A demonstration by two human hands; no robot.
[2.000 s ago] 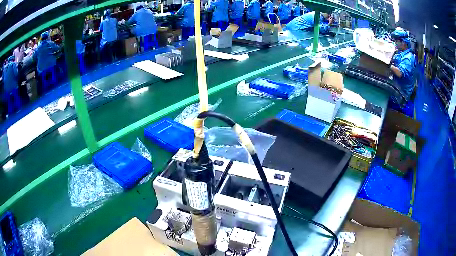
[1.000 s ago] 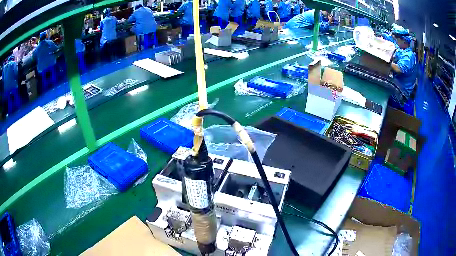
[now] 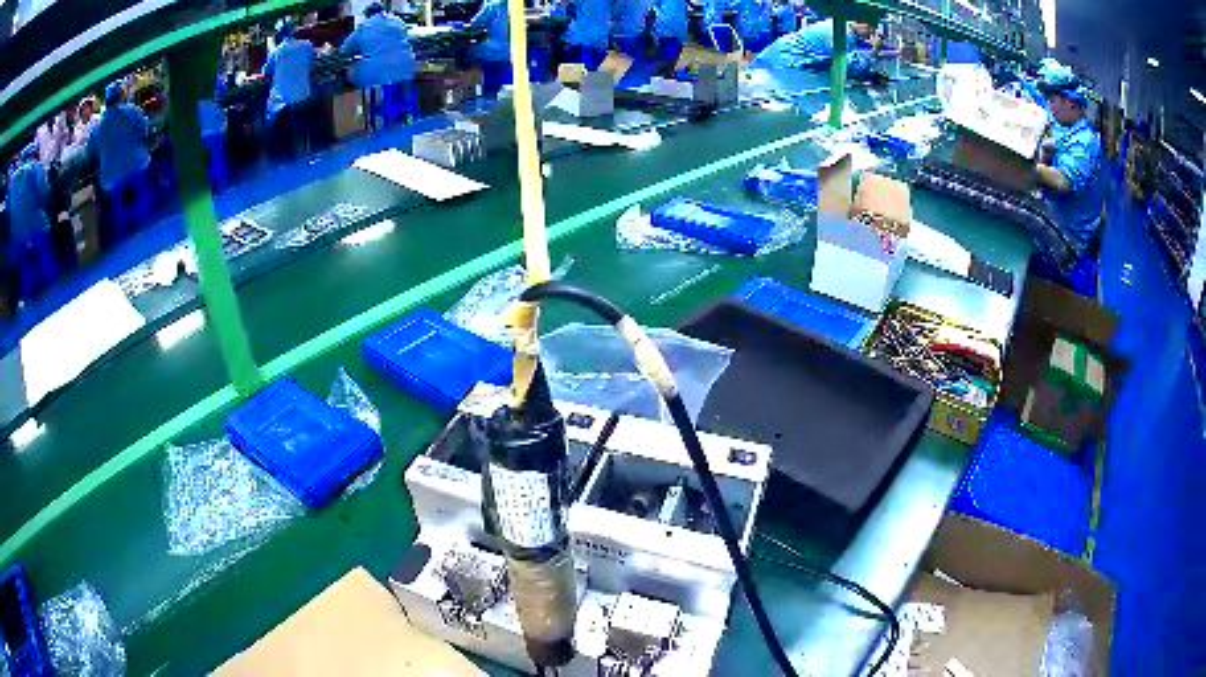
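Note:
A black electric screwdriver [image 3: 525, 496] with a white label and tan wrapped grip hangs upright from a yellow strap [image 3: 530, 172]. It hangs in front of two pale metal screw feeders [image 3: 602, 556] that stand side by side. A tan cardboard sheet [image 3: 351, 635] shows at the bottom edge, left of the feeders. A blue device housing [image 3: 304, 442] lies on clear wrap to the left, and another blue housing [image 3: 437, 355] lies behind the feeders. Neither of my hands is in the picture.
A black tray [image 3: 807, 403] lies right of the feeders, with a yellow box of small items [image 3: 936, 364] beyond it. An open carton [image 3: 1012, 582] is at lower right. The black cord [image 3: 701, 463] crosses the feeders. A person [image 3: 1074, 165] in blue stands at the far right.
The blue housings and their wrap on the left have shifted slightly leftward along the green surface. The screwdriver hangs in nearly the same place.

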